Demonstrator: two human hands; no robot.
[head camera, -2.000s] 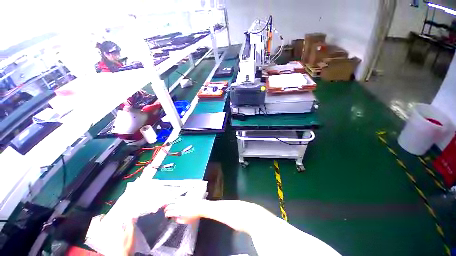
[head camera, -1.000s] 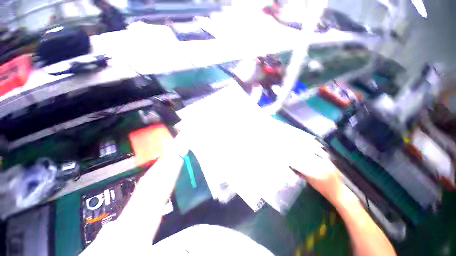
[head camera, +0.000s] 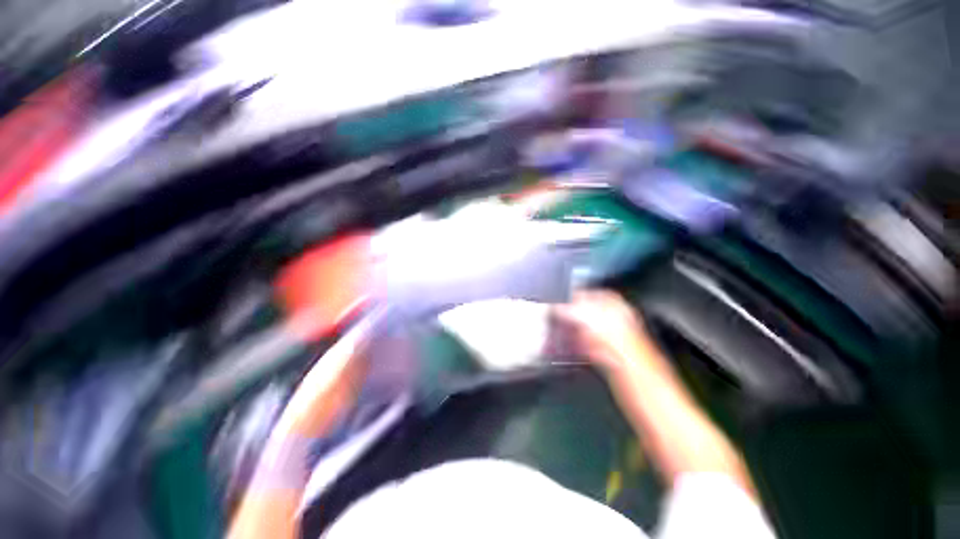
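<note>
The picture is strongly blurred. A white stack of protective sheets (head camera: 463, 258) lies on the bench in front of me. A smaller rounded white piece (head camera: 503, 328) shows at its near side, between my hands. My right hand (head camera: 602, 324) is at the right edge of this white material, with its fingers bent inward against a white sheet. My left hand (head camera: 363, 342) is at the left side of the stack, beside a red-orange tray. Its fingers are smeared by blur and their hold cannot be made out.
The red-orange tray (head camera: 328, 284) is left of the stack. A blurred, pale bag-like thing (head camera: 79, 405) is at the far left. A white shelf (head camera: 421, 63) runs across the back. Dark and grey equipment edges curve along the right.
My right hand has moved left and inward, closer to my left hand. The broad white sheets no longer spread as far toward me and to the right. The view is more blurred.
</note>
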